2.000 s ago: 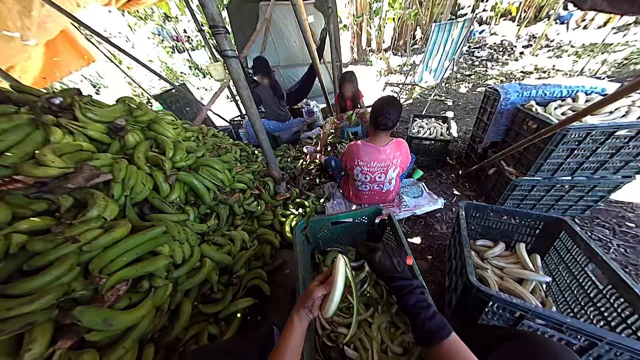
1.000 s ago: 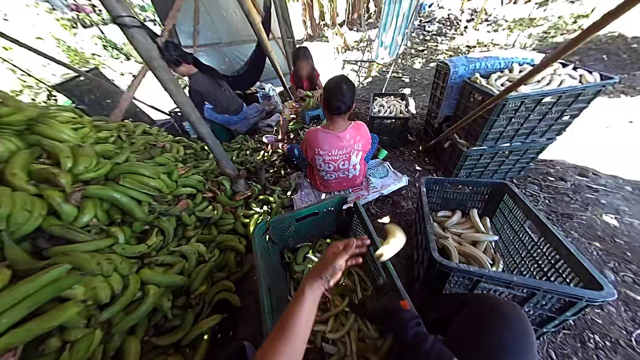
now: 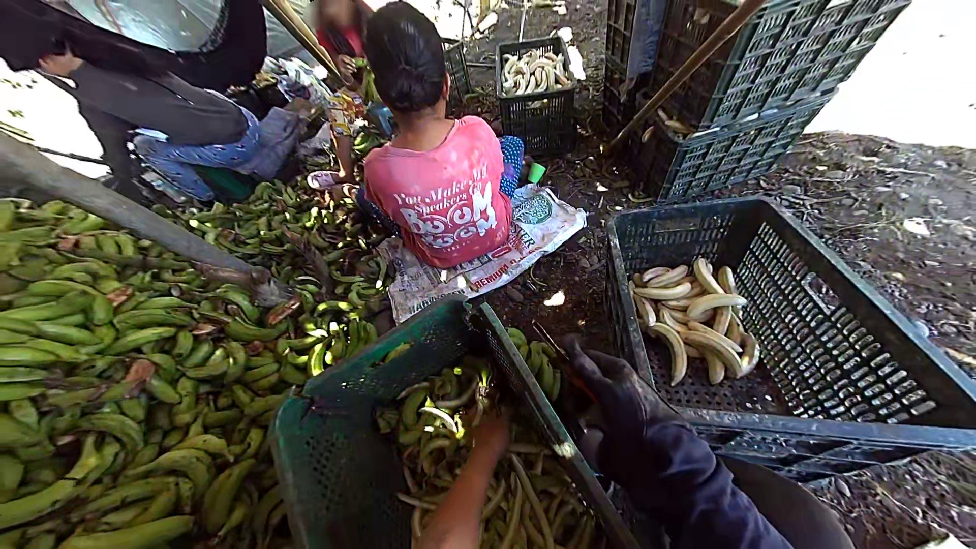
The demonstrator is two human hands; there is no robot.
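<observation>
My bare left hand (image 3: 488, 427) reaches down into the green plastic crate (image 3: 328, 450) among green bananas and peels (image 3: 526, 496); its fingers are in shadow, so what they touch is unclear. My right hand (image 3: 610, 389), in a dark glove, is just outside that crate's right wall, closed on a thin knife (image 3: 553, 339) with an orange-red part. Green bananas (image 3: 537, 366) lie beside the wall near the blade. To the right, peeled bananas (image 3: 701, 313) rest in the left part of a dark plastic crate (image 3: 862, 305).
A large heap of green bananas (image 3: 114, 381) spreads at left under a slanting pole (image 3: 152, 213). Ahead, a person in a pink shirt (image 3: 450, 198) sits on a printed sack (image 3: 534, 236); two more people sit beyond. Stacked crates (image 3: 755, 84) and a small crate of peeled bananas (image 3: 534, 107) stand behind.
The peeled banana seen in the air beside my left hand one second ago no longer shows there. My left hand has gone down into the green crate. The view has tilted down.
</observation>
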